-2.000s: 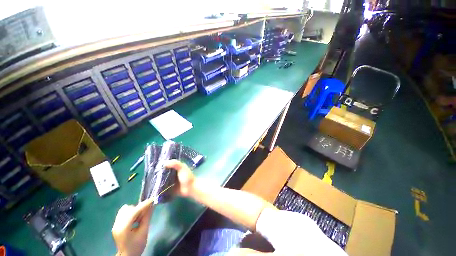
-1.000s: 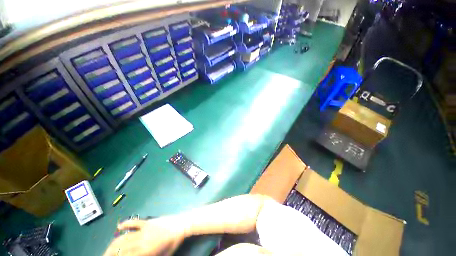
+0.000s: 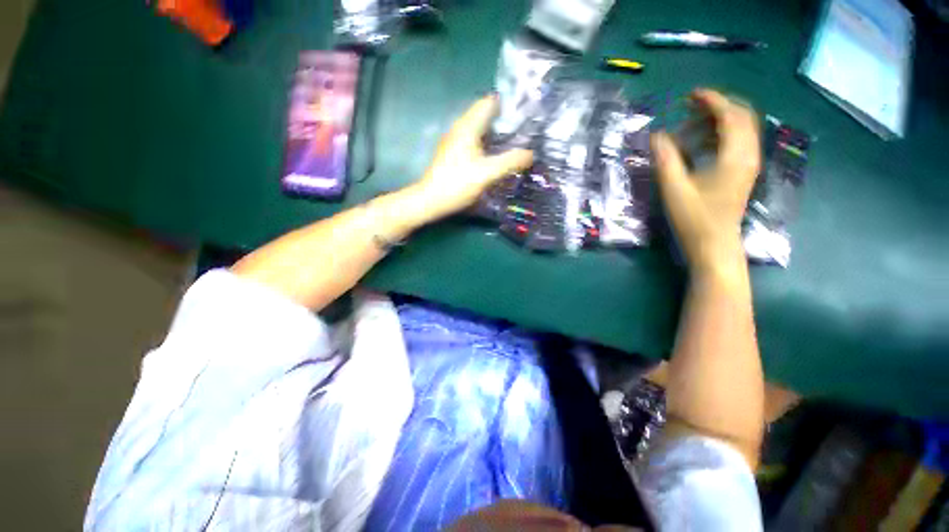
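Observation:
Several bagged remote controls (image 3: 570, 166) lie side by side on the green bench top, their clear film glaring. My left hand (image 3: 468, 161) is at the left end of the row, fingers and thumb on the leftmost bagged remote. My right hand (image 3: 716, 166) is just right of the row, blurred, with thumb and fingers apart and nothing seen in it. One more bagged remote (image 3: 780, 192) lies apart, beyond my right hand.
A lit smartphone (image 3: 321, 125) with a dark strap lies left. Along the back are an orange item (image 3: 196, 19), bagged items (image 3: 366, 21), a white device (image 3: 568, 21), a yellow-black item (image 3: 623, 64), a pen (image 3: 697, 42) and a pale notebook (image 3: 862, 64). The carton is partly visible below.
The view has swung down and left over the bench. The remotes earlier held in my hands now lie in a row. Both hands are now at the row, and the phone has come into view.

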